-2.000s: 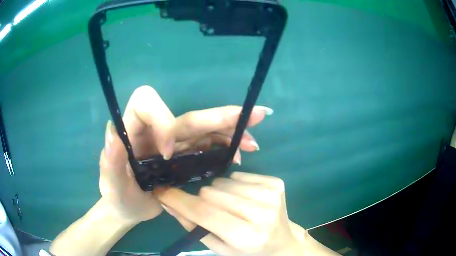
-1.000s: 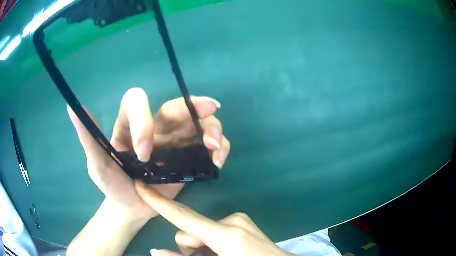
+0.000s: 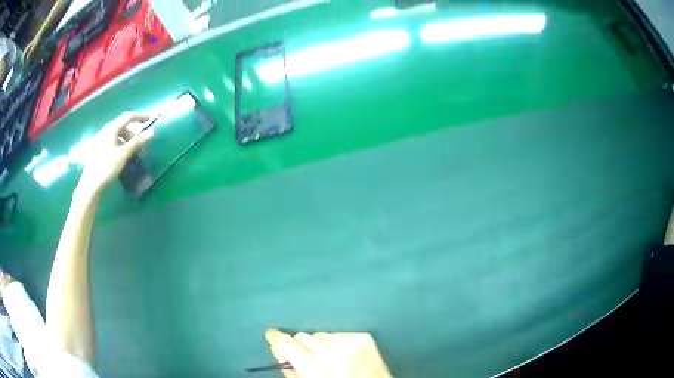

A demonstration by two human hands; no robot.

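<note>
My left hand [image 3: 111,151] reaches to the upper left, its fingers at the left side of a black phone middle frame [image 3: 175,160] that lies slanted on or just above the glossy green mat. Its thumb and a finger look pinched on the frame's rail. A second black middle frame [image 3: 264,124] lies on the mat to its right, solid end towards me. My right hand [image 3: 332,356] is at the bottom centre, partly cut off by the edge, closed around thin dark tweezers [image 3: 267,367] that stick out to the left.
The green mat [image 3: 414,221] spans the middle. Beyond its raised edge at upper left are a red tray [image 3: 92,55] and black trays [image 3: 16,111]. Part of a dark frame [image 3: 8,210] shows at the far left. Another person's hand [image 3: 37,44] is at the top left corner.
My left hand has moved from the lower centre to the upper left, away from me. My right hand has drawn away from the frame. The view has shifted to show the mat's far side.
</note>
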